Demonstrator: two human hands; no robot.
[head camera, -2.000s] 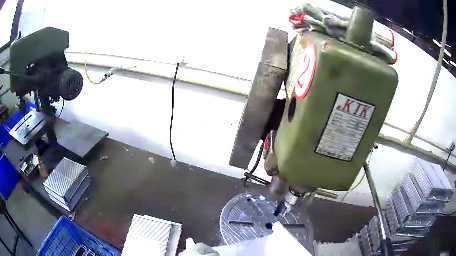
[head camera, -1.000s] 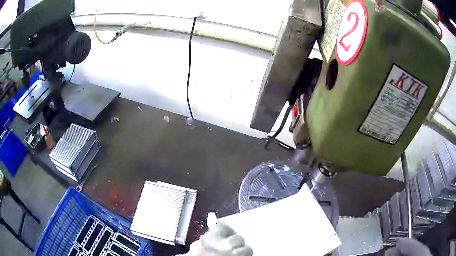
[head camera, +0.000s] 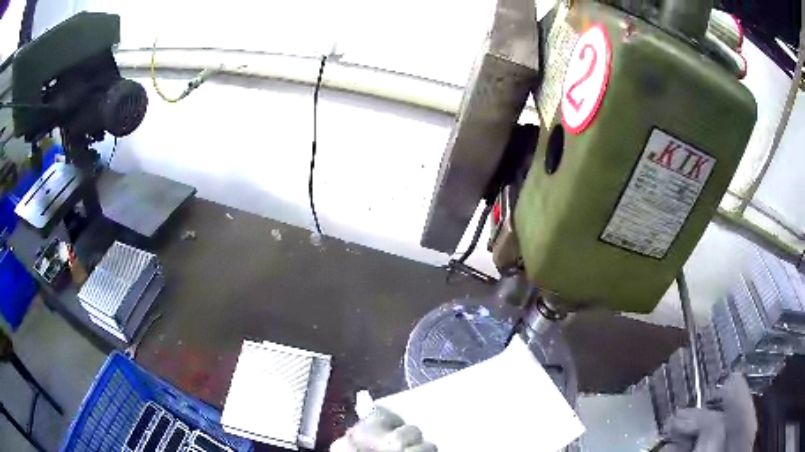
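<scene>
A white-faced aluminium housing (head camera: 490, 402) lies on the slotted round table (head camera: 441, 340), its far corner under the chuck (head camera: 540, 316) of the green drill press (head camera: 631, 159). My gloved left hand (head camera: 384, 433) grips the housing's left edge; the frame's bottom edge cuts it off. My gloved right hand (head camera: 719, 419) is at the lower right, closed around the lower end of the grey feed handle (head camera: 691, 331). The bit's contact with the housing is hard to make out.
A short stack of housings (head camera: 274, 393) stands left of my left hand. A blue crate (head camera: 132, 406) with dark housings is at the lower left. Stacked ribbed housings (head camera: 750, 318) stand at right. A second drill (head camera: 79, 88) and a smaller pile (head camera: 121, 287) are at far left.
My right hand has come into view from the bottom right and taken hold of the feed handle. The housing came further into view under the chuck, held by my left hand. The camera view has shifted.
</scene>
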